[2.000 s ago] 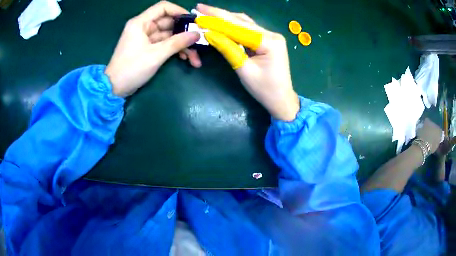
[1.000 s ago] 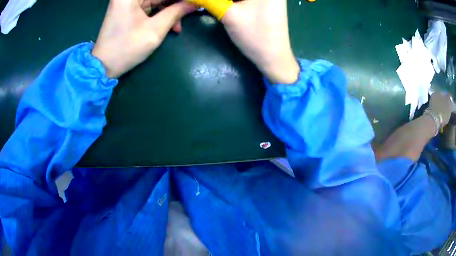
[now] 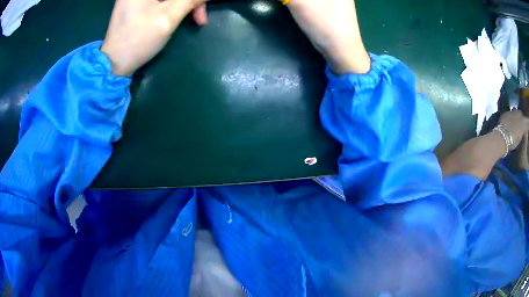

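Observation:
My left hand [image 3: 145, 29] is at the top left of centre, cut off by the upper edge; part of the palm, the wrist and a fingertip show. My right hand [image 3: 330, 29] is at the top right of centre, also cut off, with a small bit of yellow finger cot at the edge. The fingers of both hands are mostly out of the picture, and whatever they hold is hidden. Both wrists come out of bright blue elastic cuffs over the dark green mat [image 3: 232, 127].
A jagged white stack of wipes [image 3: 484, 75] lies at the right, with a pale translucent wrap [image 3: 506, 46] beside it. Another person's hand with a bracelet [image 3: 511, 129] is below them. A crumpled white wipe [image 3: 16, 14] lies top left. A small red-and-white scrap [image 3: 311, 160] lies near the front edge.
The view has shifted so both hands and the black device left past the upper edge, as did the two yellow finger cots. My right hand has moved right, away from my left.

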